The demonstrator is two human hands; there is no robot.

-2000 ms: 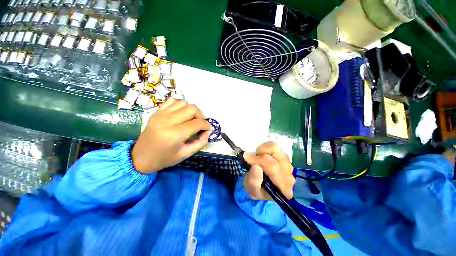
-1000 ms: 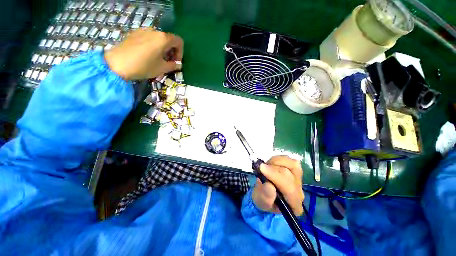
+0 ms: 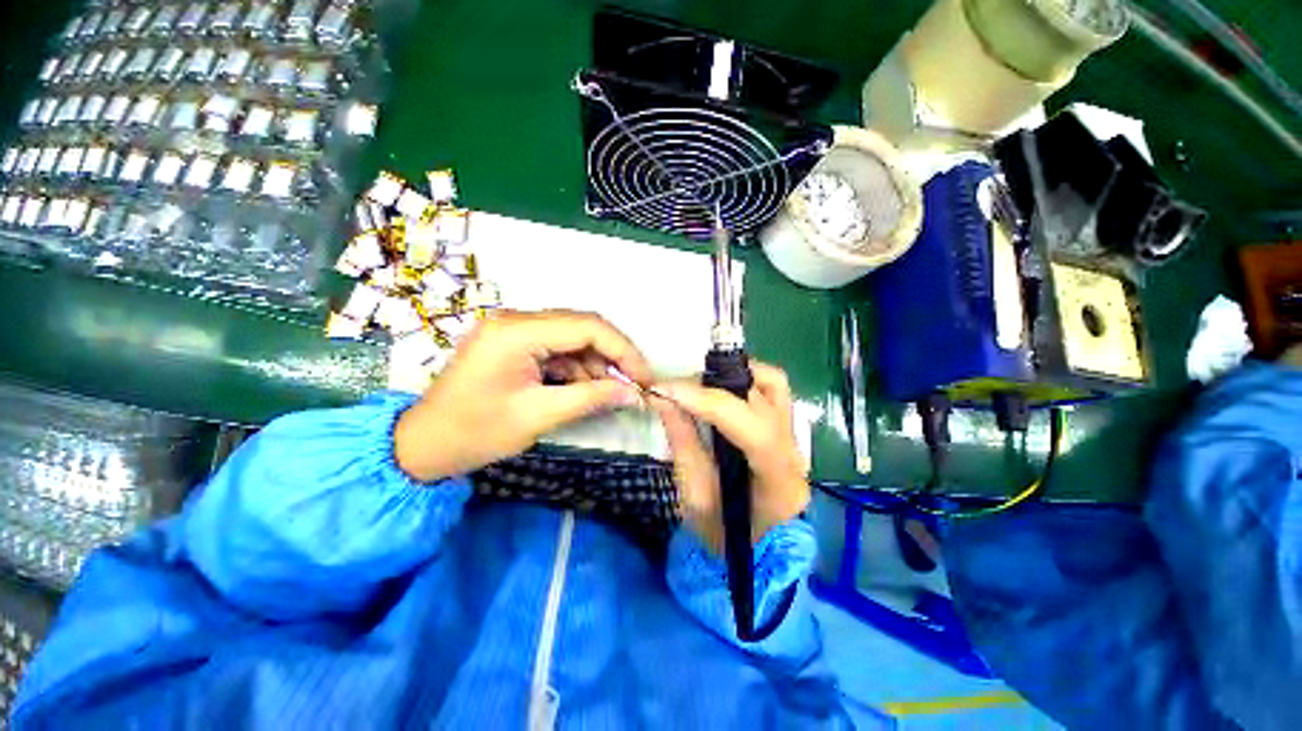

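My left hand (image 3: 521,383) is over the front of the white work sheet (image 3: 614,286), thumb and forefinger pinching a small thin part (image 3: 626,380), too small to name surely. My right hand (image 3: 750,440) holds the soldering iron (image 3: 728,386) upright, its metal tip pointing away over the fan guard's lower edge. The right fingertips meet the left ones at the small part. A loose pile of silver-white cells with yellow-orange ends (image 3: 414,264) lies at the sheet's left edge. The round circuit board cannot be seen.
Blister trays of cells (image 3: 172,129) lie at the upper left. A fume fan (image 3: 693,169), tip-cleaning pot (image 3: 857,214), cream container (image 3: 971,72), tweezers (image 3: 855,386), blue soldering station (image 3: 942,286) and iron stand with sponge (image 3: 1097,321) stand beyond and right. A neighbour's blue sleeve (image 3: 1235,457) is at right.
My left hand has come back from above the cell pile to meet my right hand. The iron has swung from pointing at the sheet to pointing away. The board is no longer visible.
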